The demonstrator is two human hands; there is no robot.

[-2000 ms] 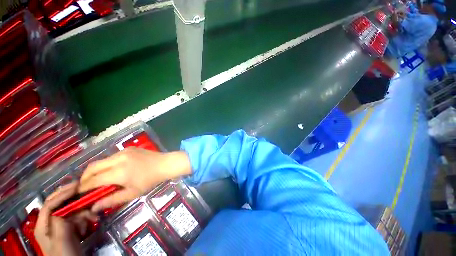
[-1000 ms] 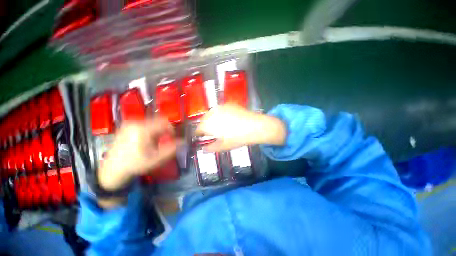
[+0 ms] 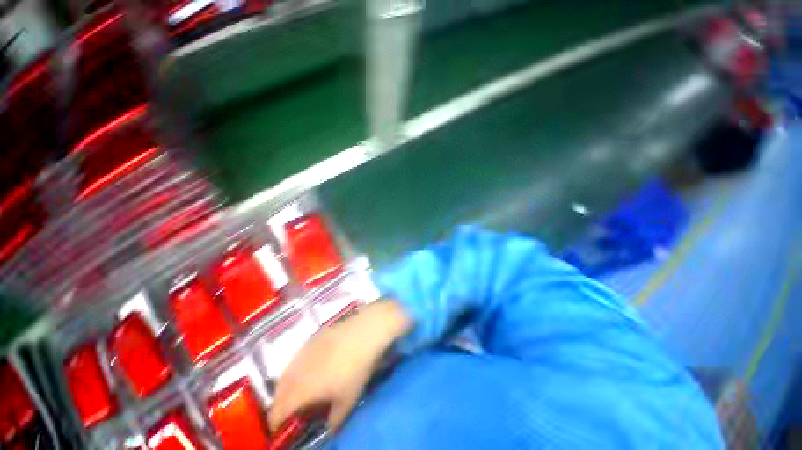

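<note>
A clear blister tray (image 3: 180, 385) lies in front of me with red units in moulded pockets. The far row shows several glossy red faces, one at its right end (image 3: 312, 249). In the near row, a red unit (image 3: 237, 415) lies left of my right hand (image 3: 339, 365). My right hand is blurred, reaching down over the right part of the near row. Its fingertips are at a dark red-edged piece near the bottom edge; whether they grip it is unclear. White pieces show beside some units. My left hand is out of the picture.
Stacked blister trays (image 3: 132, 198) with red edges rise beyond the working tray. A green conveyor with a pale rail (image 3: 308, 178) and grey post (image 3: 387, 83) runs behind. A blue stool (image 3: 646, 220) stands on the floor at right. Dark lining and red parts show at lower left.
The view has swung, with the post and blue floor back in sight. My left hand, over the tray a second ago, has left the picture. My right hand is now lower over the near row.
</note>
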